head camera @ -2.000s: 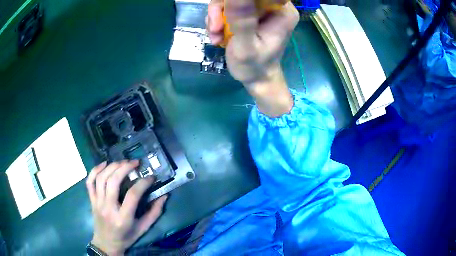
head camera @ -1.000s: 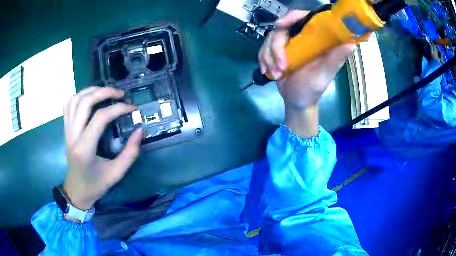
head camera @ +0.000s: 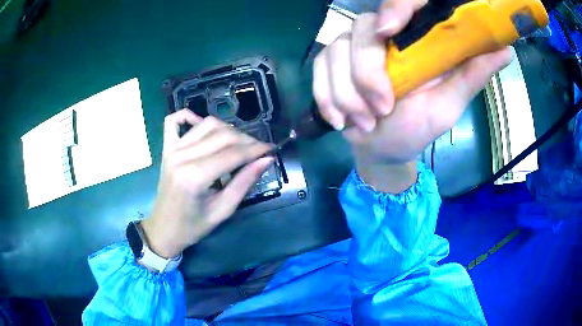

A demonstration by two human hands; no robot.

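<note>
The black housing [head camera: 223, 105] lies on the grey fixture plate [head camera: 295, 184] in the middle. My right hand [head camera: 383, 108] holds the orange-yellow electric screwdriver [head camera: 453, 48], its tip pointing down-left over the housing's right side. My left hand [head camera: 207, 172] is over the lower left of the housing and covers much of it. Its thumb and fingertips are close together near the screwdriver tip. Whether they hold a small part or touch the bit cannot be told; the area is blurred.
A cream sheet [head camera: 89, 143] with narrow grey-green strips lies at left. A stack of cream sheets [head camera: 517, 121] stands at right, with the black cord [head camera: 542, 143] across it. A white and grey box [head camera: 335, 25] is partly hidden behind my right hand.
My right hand has brought the screwdriver from the white and grey box to the housing. My left fingertips have closed in and moved from the lower housing up to the bit.
</note>
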